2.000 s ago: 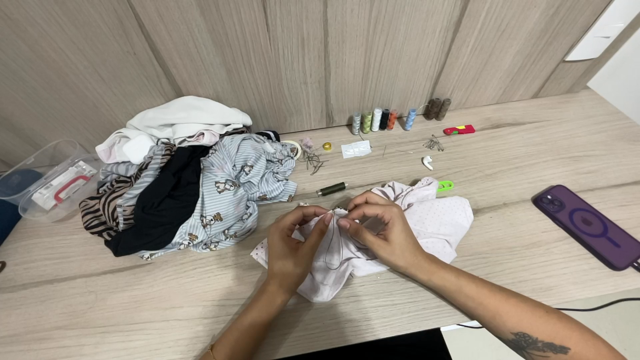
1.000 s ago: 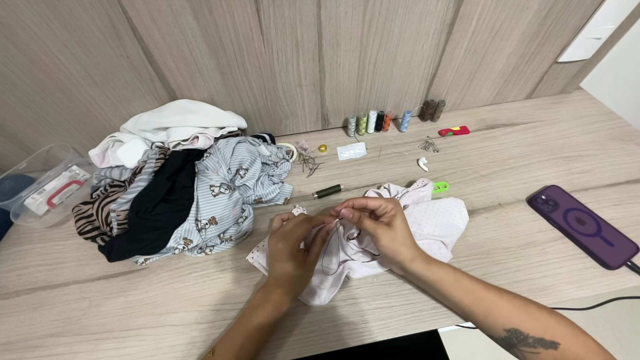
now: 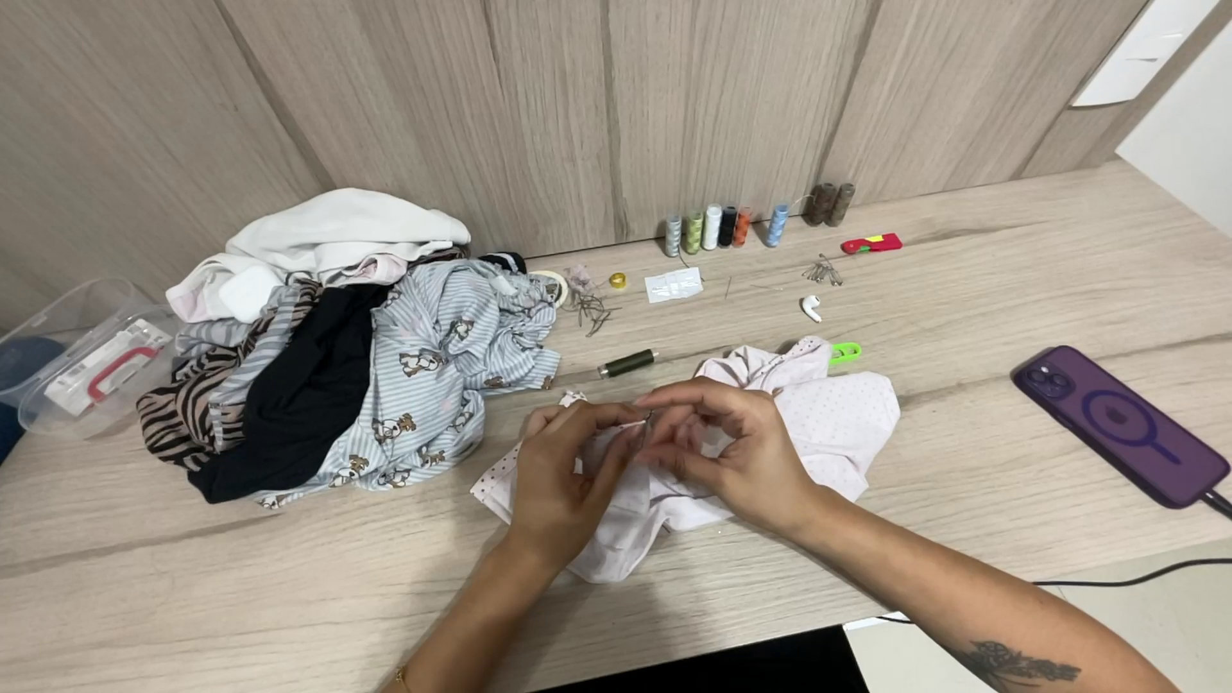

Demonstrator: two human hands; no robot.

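Note:
A pale pink dotted cloth garment (image 3: pixel 828 433) lies crumpled on the wooden table under both hands. My left hand (image 3: pixel 573 472) pinches a bit of the cloth between thumb and index finger. Fingertips of my right hand (image 3: pixel 722 448) meet those of the left at a small, thin metallic item, too small to name surely. Just beyond the hands lies a dark green thread spool (image 3: pixel 628 363) on its side. A bright green plastic piece (image 3: pixel 845 353) touches the far edge of the garment.
Piled clothes (image 3: pixel 423 337) and a clear plastic box (image 3: pixel 106 375) stand left. Thread spools (image 3: pixel 712 228) line the back, near safety pins (image 3: pixel 824 271), a red tool (image 3: pixel 871 243), a white paper packet (image 3: pixel 674 285) and a white earbud (image 3: pixel 811 308). A purple-cased phone (image 3: pixel 1126 423) with a cable lies right.
Both hands stay close together over the garment, their fingers shifted slightly. A small metallic item now shows between the fingertips.

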